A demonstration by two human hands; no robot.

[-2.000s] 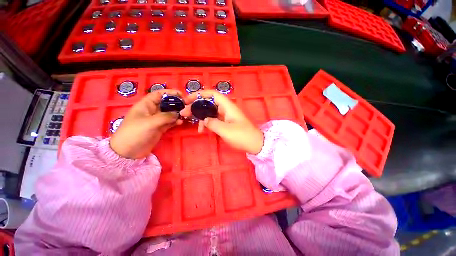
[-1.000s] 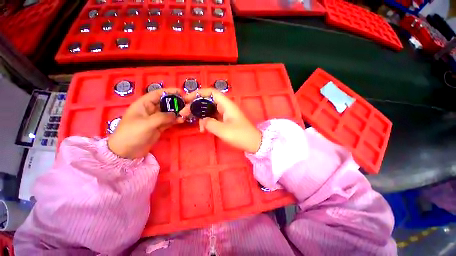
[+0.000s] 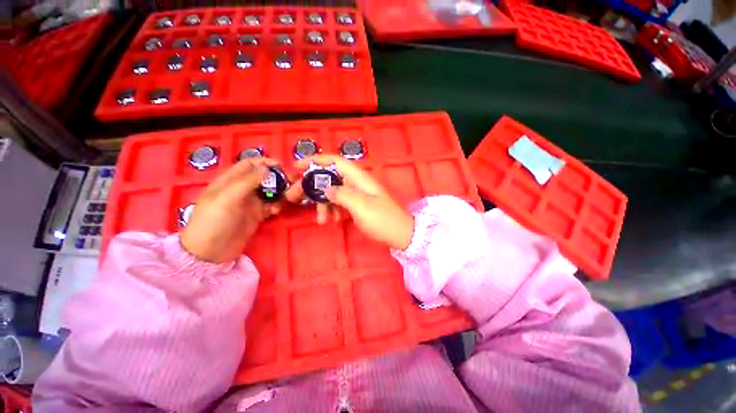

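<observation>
My left hand holds a watch head by its rim, its dark glossy face towards me with a white and green patch on it. My right hand holds a second watch head, dark face towards me with a white square patch. Both are held close together above the red watch tray. Several watch heads lie in the tray's back row, such as one at the left and one right of the middle. Another, partly hidden, shows beside my left hand.
A filled red tray with rows of watch heads lies beyond. A small red tray with a pale-blue piece lies at the right. A calculator is at the left. More red trays lie at the back right on the dark-green bench.
The faces of both held watch heads have gone from mostly dark to showing white patches. Both hands sit slightly lower in the picture, and the view has shifted a little. Both grips stay.
</observation>
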